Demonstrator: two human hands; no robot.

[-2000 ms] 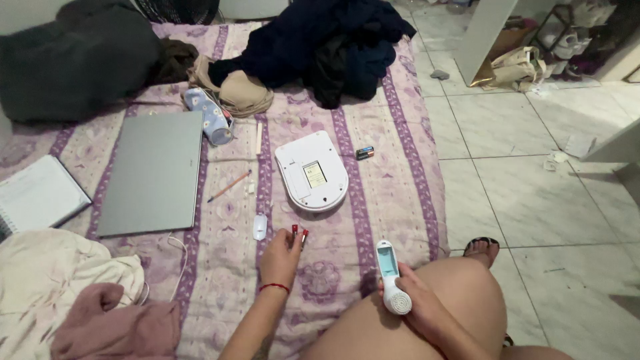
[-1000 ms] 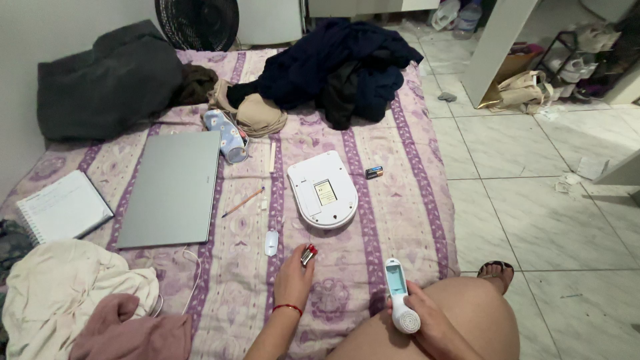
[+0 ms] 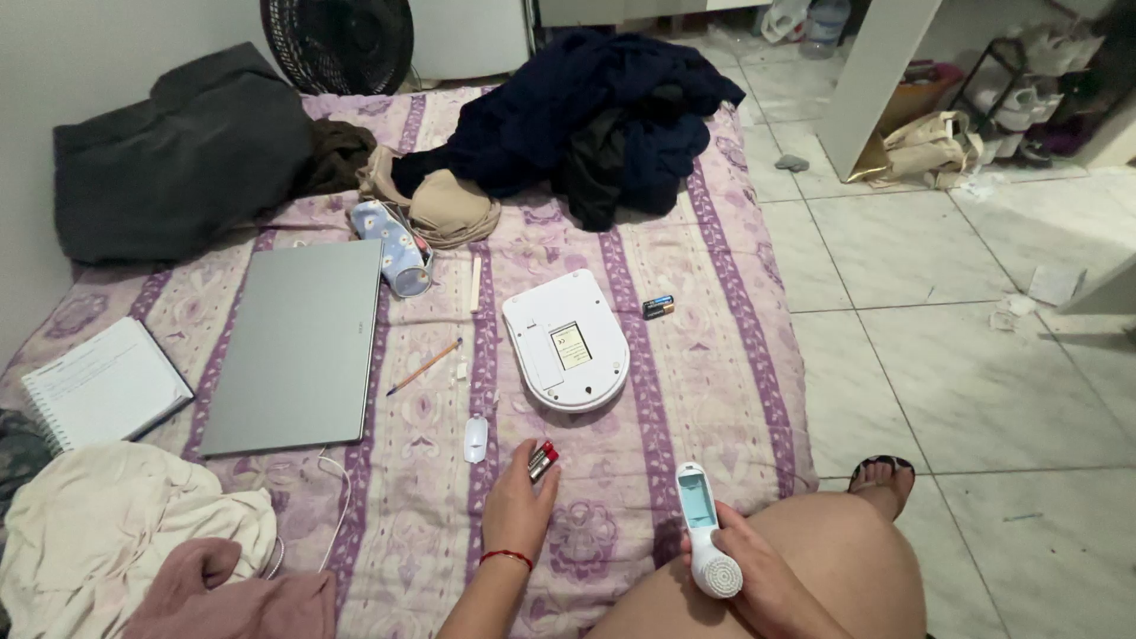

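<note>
My left hand [image 3: 519,510] pinches two red-and-silver batteries [image 3: 542,461] between thumb and fingers, just above the patterned bedspread. In my right hand [image 3: 754,568], near my thigh, is a white handheld device [image 3: 707,532] with a round textured head and an uncovered light-blue battery compartment. A small white cover [image 3: 476,439] lies left of my left hand. Beyond it rests a white kitchen-scale-like appliance [image 3: 577,346], underside up, bearing a printed label. Two dark batteries [image 3: 658,307] lie to its right.
A closed laptop [image 3: 297,346], a spiral notebook [image 3: 106,382], a pen [image 3: 424,366] and a floral pouch [image 3: 395,248] lie on the left side. Dark clothes [image 3: 586,106] are heaped at the far end. Cream cloth [image 3: 124,532] sits at the near left; a tiled floor [image 3: 887,382] borders the bed.
The view has shifted somewhat. Both hands keep their hold, the left on the red-and-silver batteries and the right on the white device; nothing else has plainly changed.
</note>
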